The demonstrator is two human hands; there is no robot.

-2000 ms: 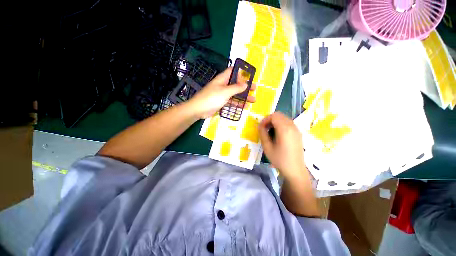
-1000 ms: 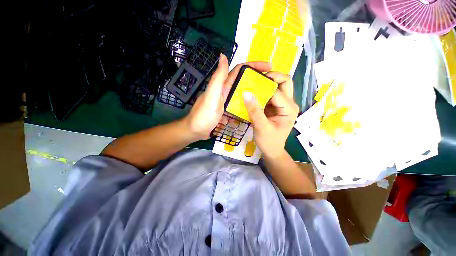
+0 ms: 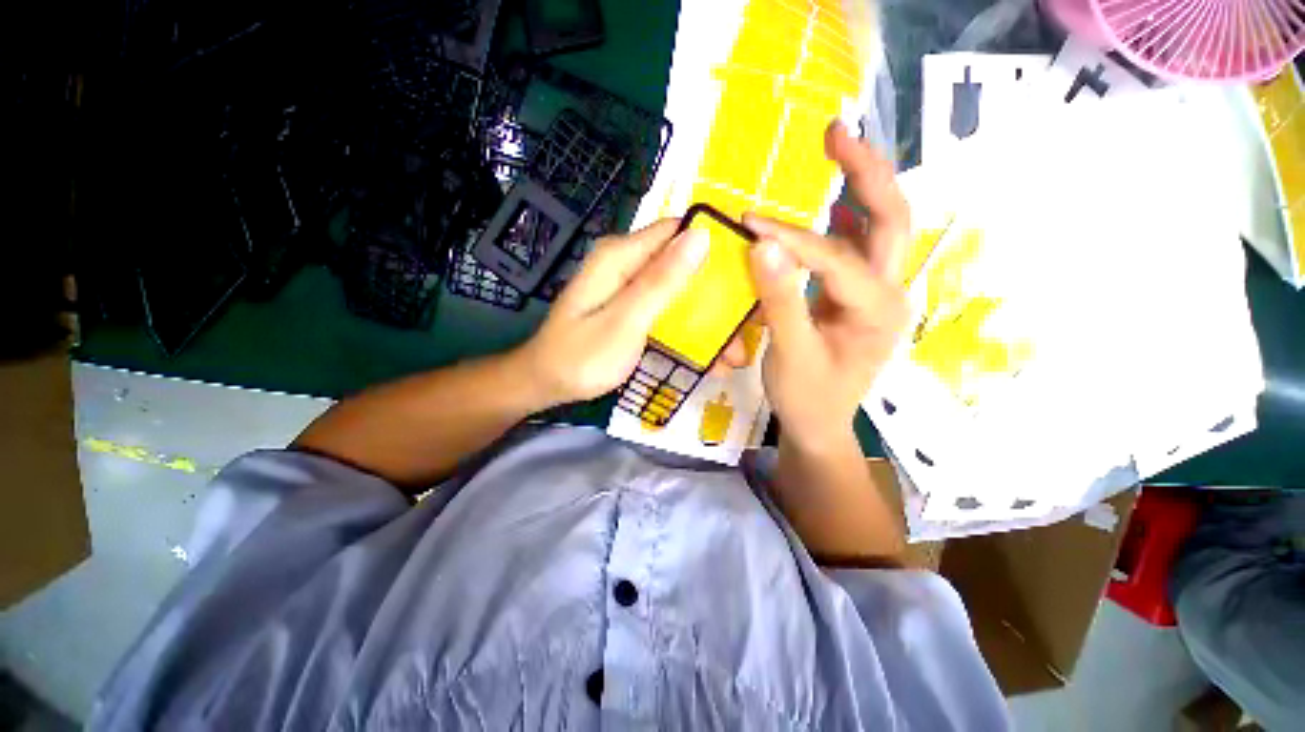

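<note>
A black plastic faceplate is held tilted between my hands over the sticker sheets. A yellow sticker covers its upper part, inside the black rim. The open keypad grid shows at its lower end. My left hand grips the left edge with the thumb on the yellow sticker. My right hand holds the upper right edge with thumb and a finger; its other fingers are raised. The white sticker sheets with yellow rectangles lie beneath, partly hidden by my hands.
A tangled pile of black faceplates lies at left on the green bench. A white backing-sheet pile with crumpled yellow pieces lies at right. A pink fan stands far right. Cardboard boxes and a person's grey clothing show below.
The yellow sticker, first seen skewed over the faceplate, now lies lined up within its rim. My right hand has moved from the sticker's middle to the upper right edge, and its fingers have spread.
</note>
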